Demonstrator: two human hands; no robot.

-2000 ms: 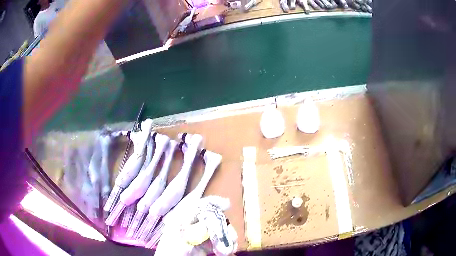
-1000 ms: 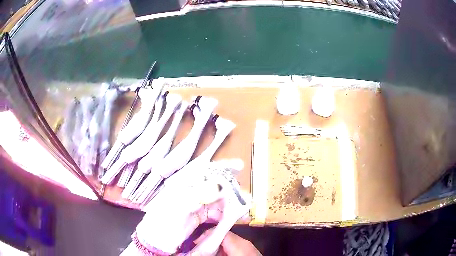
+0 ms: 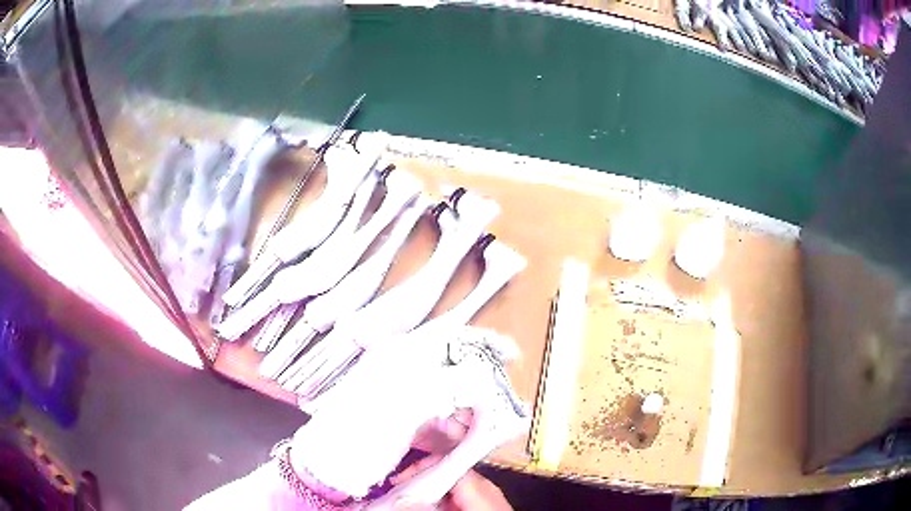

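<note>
My left hand [image 3: 400,409], in a white knit glove, is at the bottom centre, closed around a pale moulded part [image 3: 477,444]. The part slants down to the bottom edge; glare blurs where glove and part meet. My right hand [image 3: 481,493] is bare and mostly cut off by the bottom edge. Its fingers show against the right side of the held part's lower end; its grip is hidden. Several white moulded parts [image 3: 390,269] with dark bands at their upper ends lie fanned just beyond the glove. A small white cap [image 3: 652,403] stands on a dark stain at right.
Two white bottles [image 3: 634,235] stand at the bench's back, with pale sticks [image 3: 654,296] below them. Yellow-white tape strips [image 3: 561,364] flank the stain. A dark metal rod [image 3: 308,178] slants at left, near a clear panel. A green conveyor [image 3: 559,95] runs behind; a grey box stands right.
The view has turned, and the bench appears tilted. The bare forearm at upper left is gone. The gloved hand now shows with a held part, and bare fingers have come in beside it.
</note>
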